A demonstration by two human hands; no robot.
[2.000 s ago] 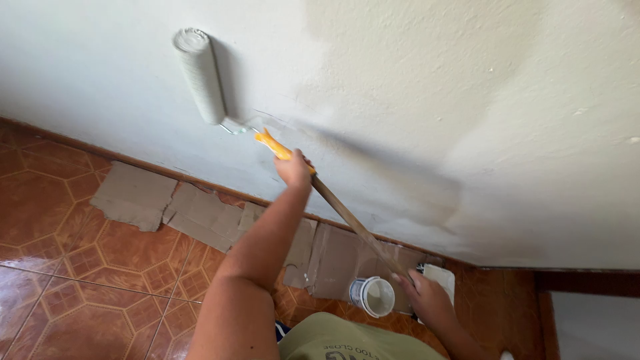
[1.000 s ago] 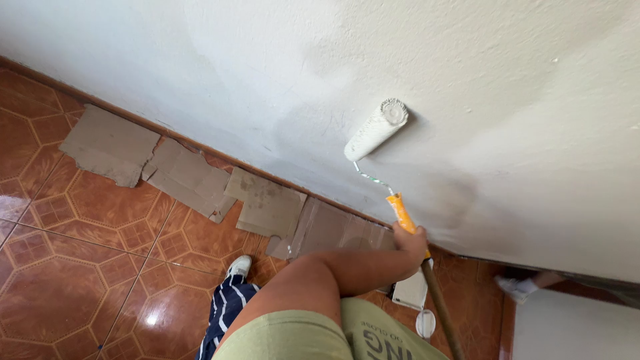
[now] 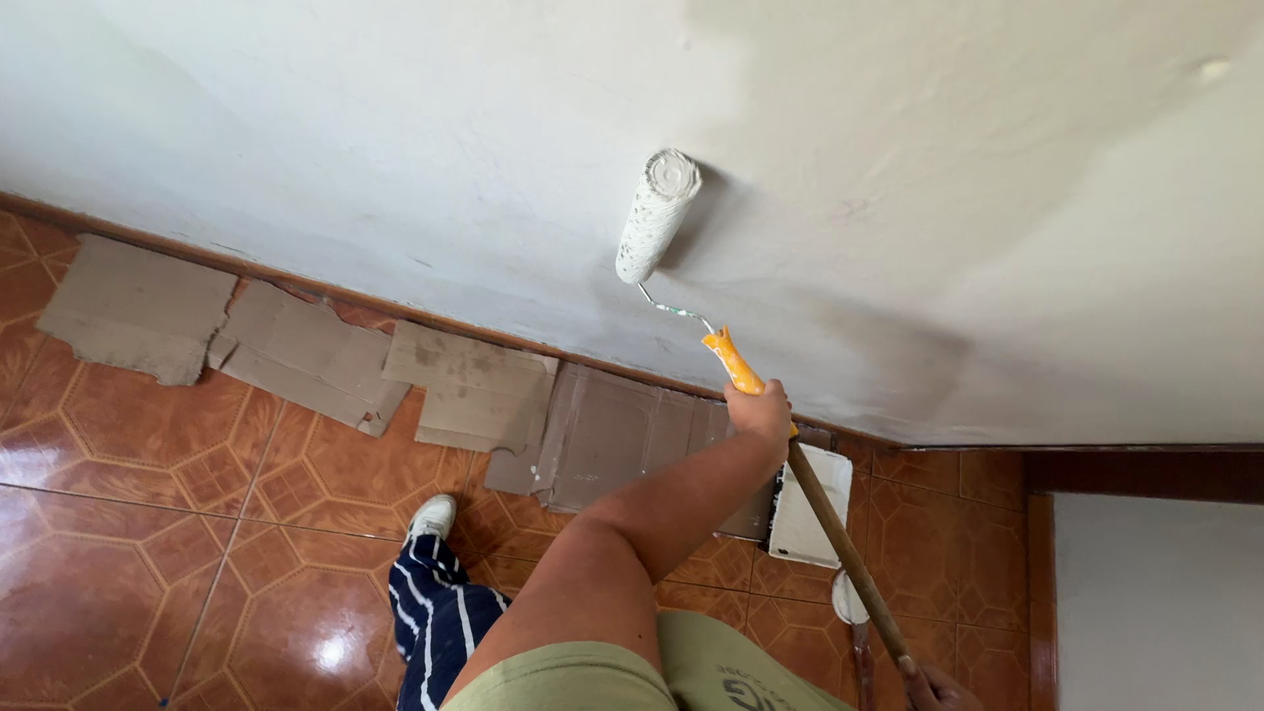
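Note:
My left hand grips the yellow plastic handle of a paint roller. The white roller sleeve is held up at the pale wall, its round end facing me, and a bent wire frame joins it to the handle. A wooden extension pole runs from the handle down to the right, where my right hand holds its lower part at the bottom edge. Darker, damp-looking patches show on the wall to the right of the sleeve.
Flattened cardboard pieces lie along the skirting on the tiled floor. A white paint tray stands beneath the pole, with a round white item beside it. My shoe is at the lower left of centre; a doorway edge is at right.
The roller was farther left on the wall two seconds ago, then moved right; its sleeve end still points upward. My right hand, out of sight one second ago, shows again on the pole.

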